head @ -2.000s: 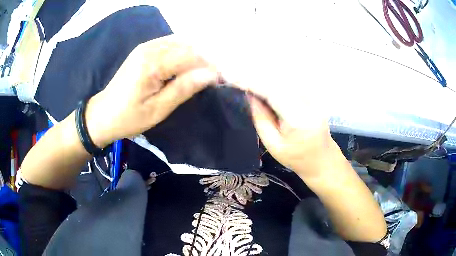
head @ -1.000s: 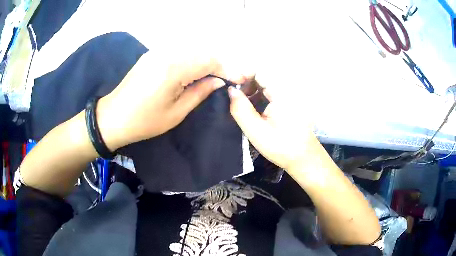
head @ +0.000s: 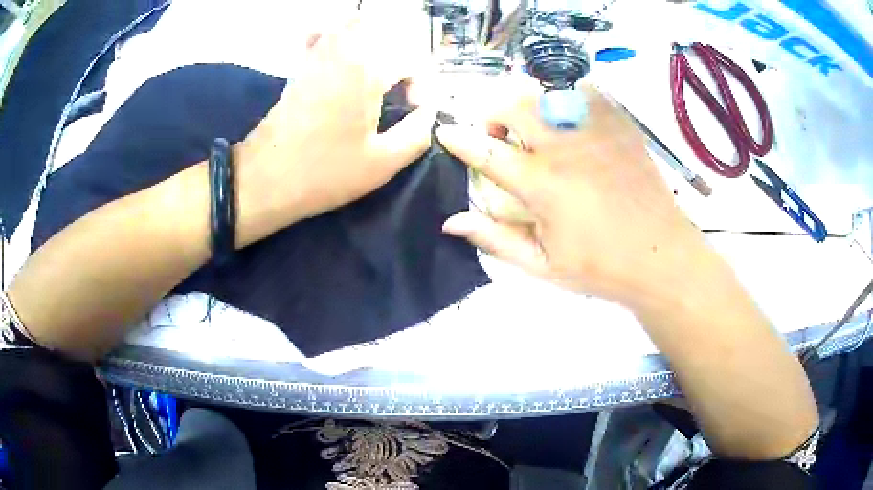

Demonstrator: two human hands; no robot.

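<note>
A dark cut panel (head: 354, 258) lies on the white sewing table, with a pale frayed edge along its near side. My left hand (head: 335, 144) lies over the panel, thumb and fingers closed on its upper edge. My right hand (head: 574, 182) has its index fingertip against the same edge beside the left thumb, the other fingers curled beneath. The fingertips meet just below the presser foot and needle area (head: 471, 59). The cloth under the hands is hidden.
Red-handled shears (head: 723, 115), blue-black snips (head: 790, 201) and a thin grey stick (head: 670, 153) lie right. A ribbed dial (head: 556, 59) stands beside the needle area. More dark cloth (head: 57, 77) is at left. A ruler (head: 402, 398) runs along the near edge.
The hands and panel have gone from above the lap to the table under the needle area. The view has shifted, so the machine parts, blue lettering and edge ruler now show.
</note>
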